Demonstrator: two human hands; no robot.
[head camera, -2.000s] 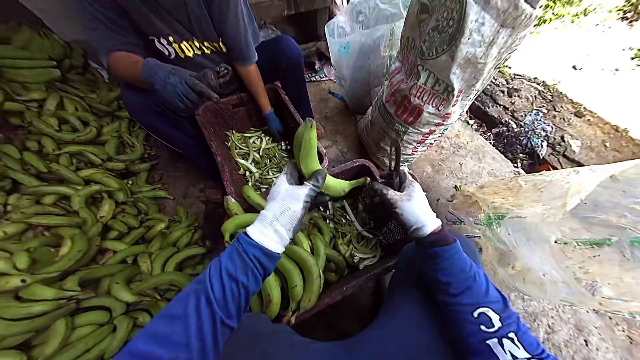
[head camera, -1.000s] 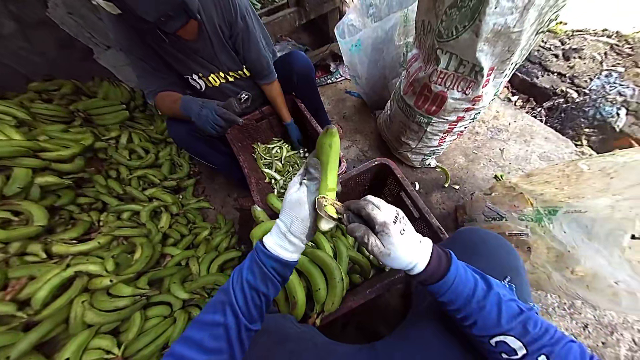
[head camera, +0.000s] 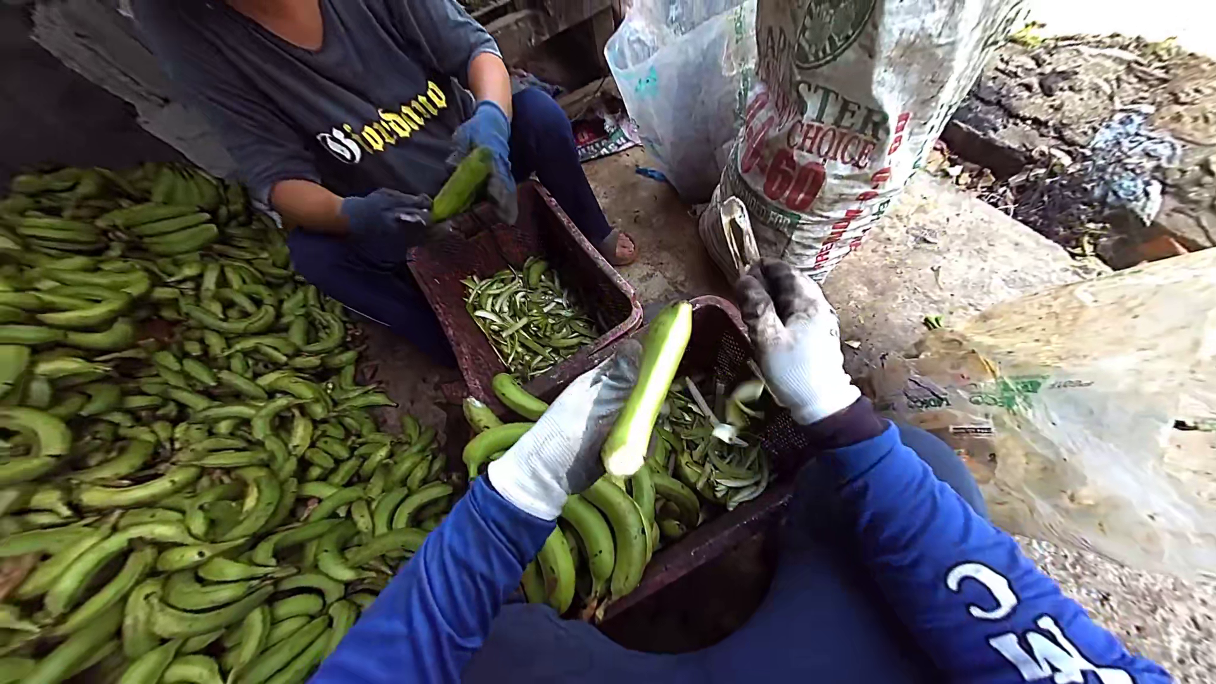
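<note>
My left hand (head camera: 584, 418), in a white knit glove, grips a green banana (head camera: 651, 389) whose upper side shows a long pale peeled strip and a cut lower end. My right hand (head camera: 793, 328), gloved in white with dark-stained fingers, holds a peeler (head camera: 738, 233) pointing up, to the right of the banana and apart from it. Under both hands is a dark red plastic crate (head camera: 698, 541) with green peel strips (head camera: 712, 451) on its right side and unpeeled green bananas (head camera: 617, 532) on its left.
A large heap of green bananas (head camera: 218, 494) covers the floor at left. A co-worker in blue gloves holds a green banana (head camera: 464, 185) over a second crate (head camera: 627, 318) of peels. A printed woven sack (head camera: 836, 142) stands beyond my right hand; clear plastic sheeting (head camera: 1092, 408) lies at right.
The banana now shows a pale peeled strip along its side. My right hand has moved off its lower end, up and to the right. The co-worker now holds a banana.
</note>
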